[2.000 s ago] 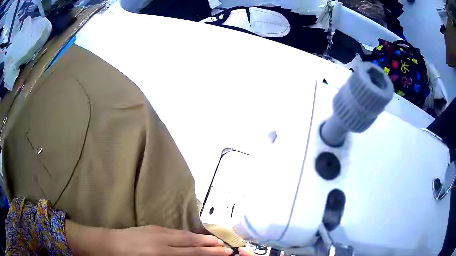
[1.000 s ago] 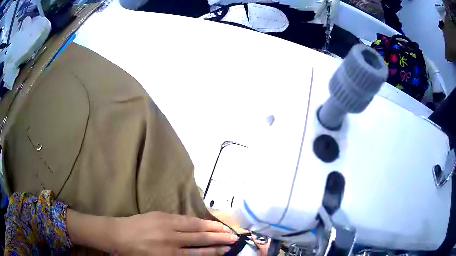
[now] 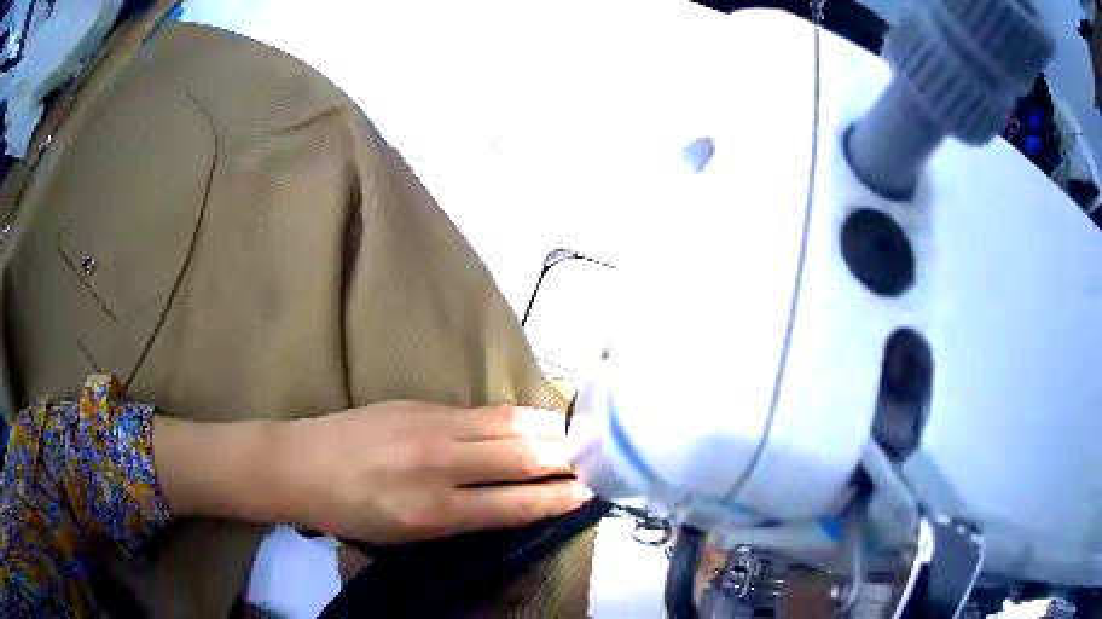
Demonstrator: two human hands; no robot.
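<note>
A brown garment body [image 3: 284,242] lies over the left of the machine table, with a pocket outline and a small shiny button. My left hand [image 3: 423,469] lies flat on it, fingers extended toward the needle area, fingertips at the edge of the sewing machine head [image 3: 749,278]. A black strip [image 3: 453,568] runs below my left hand toward the metal parts under the head. A pale piece [image 3: 294,572] shows beneath my wrist. The presser foot area [image 3: 743,580] is partly hidden by the head. My right hand is not in view.
The white table [image 3: 483,133] stretches behind the garment, with the outlined slide cover [image 3: 568,302] beside the head. A grey ribbed knob [image 3: 967,61] rises from the machine head. Pale cloth [image 3: 61,73] hangs at the upper left.
The view has tilted downward, so the machine and garment sit higher in the picture. More of the black strip, the pale piece and the metal parts shows. My left hand stays on the cloth.
</note>
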